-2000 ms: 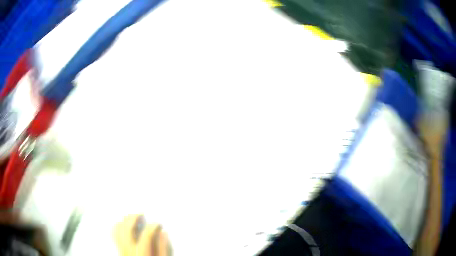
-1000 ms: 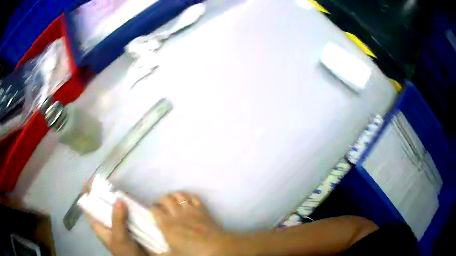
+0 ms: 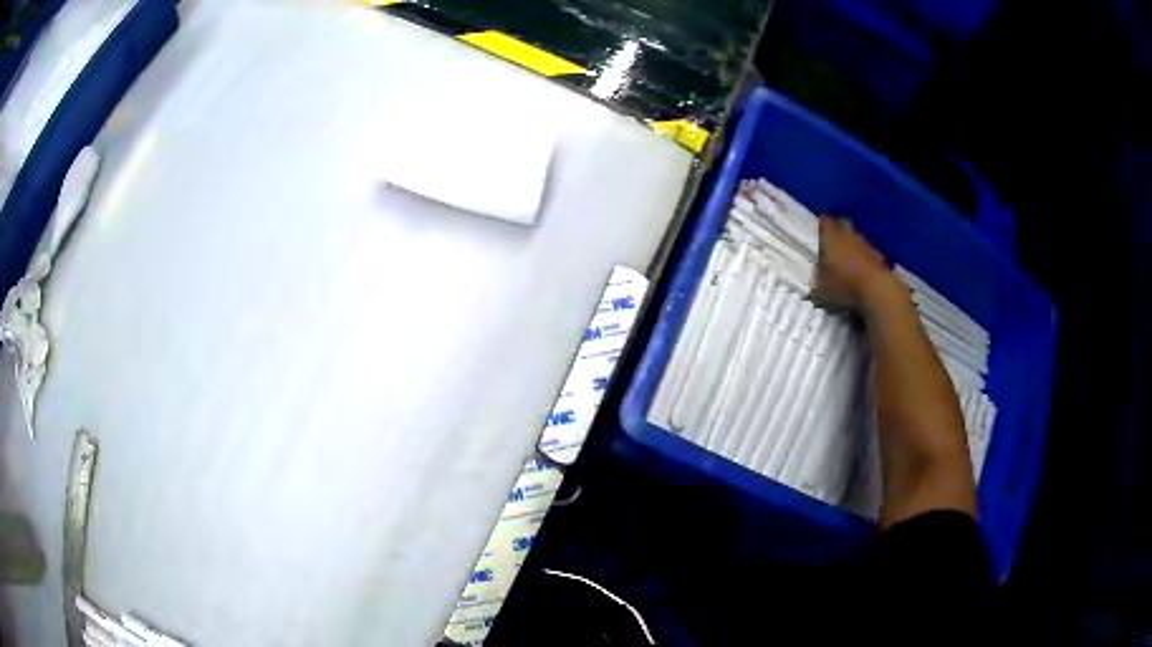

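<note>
My right hand [image 3: 849,263] reaches into the blue plastic bin [image 3: 657,348] at the right of the bench. Its fingers point down at the white rods [image 3: 758,367], which lie side by side in the bin. The fingertips are hidden among them, so I cannot tell whether it grips any. A few white rods also lie at the bottom left of the bench, cut off by the picture's edge. My left hand is out of the picture.
A white block [image 3: 486,177] lies on the bench top [image 3: 291,316]. A steel ruler [image 3: 78,518] and a crumpled white cloth [image 3: 28,322] are at the left, near a blue tray [image 3: 82,101]. 3M strips [image 3: 596,367] line the near edge.
The view has swung to the right. My right hand has left the rods held over the bench and is now in the blue bin. My left hand has gone out of view.
</note>
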